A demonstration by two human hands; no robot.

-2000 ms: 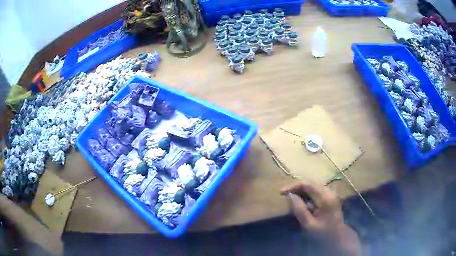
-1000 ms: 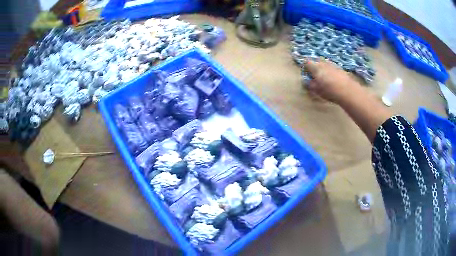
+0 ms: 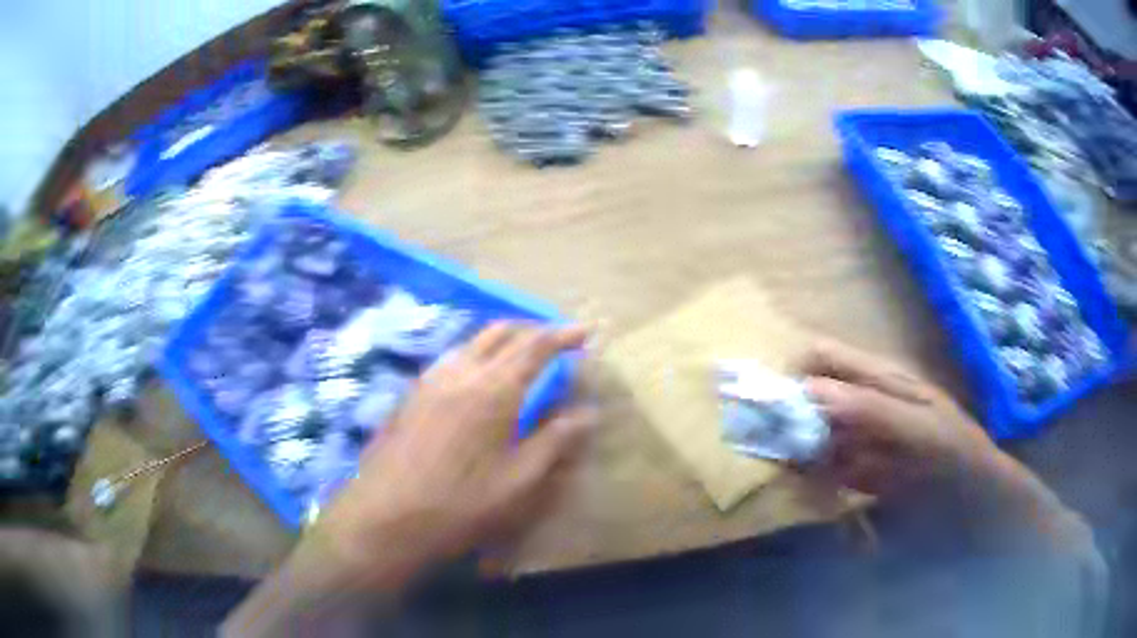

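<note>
The picture is blurred. My right hand (image 3: 904, 430) holds a white and grey ruffled piece (image 3: 769, 414) in its fingertips over the cardboard sheet (image 3: 673, 361). The piece covers the spot of the small white glue dish. My left hand (image 3: 468, 436) lies over the right corner of the blue tray (image 3: 374, 256), thumb and fingers apart, with the blue rim showing between them; no piece is visible in it. The tray holds purple base pieces (image 3: 268, 299) at its far left and white-and-purple ornaments (image 3: 299, 430) nearer.
White ruffled pieces (image 3: 137, 287) are heaped at left. Grey-green parts (image 3: 574, 94) and a white bottle (image 3: 747, 107) stand at the far side. Another blue tray (image 3: 873, 137) of ornaments is at right. A second cardboard (image 3: 119, 499) with a stick (image 3: 162, 464) lies near left, beside a blurred skin-toned shape.
The view swung left, then back right. My right hand has come back from the grey-green parts and now holds a white and grey piece. My left hand has come into view over the tray.
</note>
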